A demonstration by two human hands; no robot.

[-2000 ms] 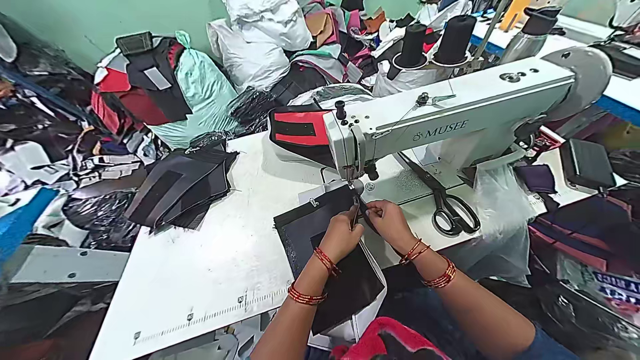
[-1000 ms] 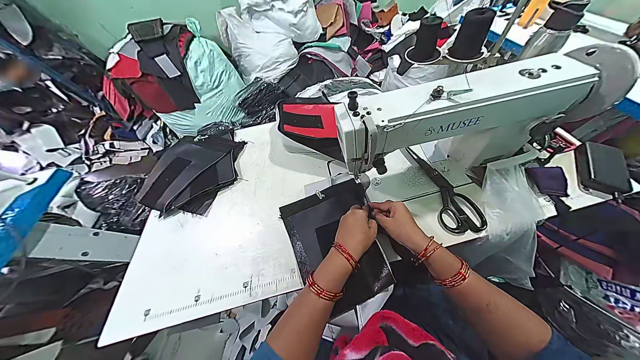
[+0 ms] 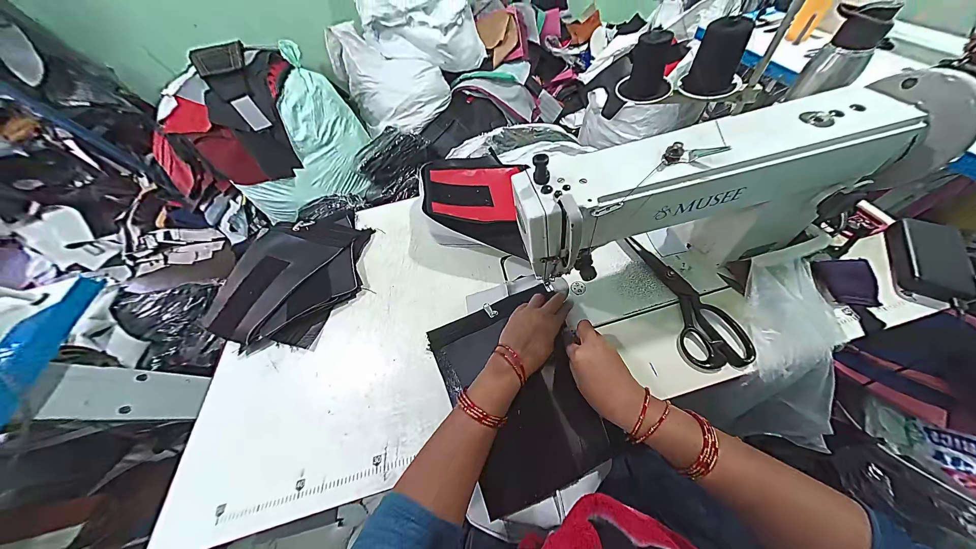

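A black fabric panel (image 3: 545, 435) with a small metal zipper pull (image 3: 489, 309) lies under the head of a white sewing machine (image 3: 717, 183) and hangs over the table's front edge. My left hand (image 3: 532, 329) lies on the panel close to the needle, fingers stretched toward the presser foot. Just right of the needle, my right hand (image 3: 598, 366) has its fingers curled and pinches the panel's edge. Black-handled scissors (image 3: 713, 335) rest on the machine bed to the right. The needle tip is hidden by fingers and foot.
A stack of black fabric pieces (image 3: 293, 286) lies at the left of the white table (image 3: 335, 412). A red and black piece (image 3: 469, 194) sits behind the machine head. Black thread cones (image 3: 717, 57) stand behind the arm, and a clear plastic bag (image 3: 793, 335) hangs at the right.
My left hand has moved forward, its fingers now extended beside the presser foot. My right hand has come apart from it and sits slightly lower. The panel has shifted under the hands.
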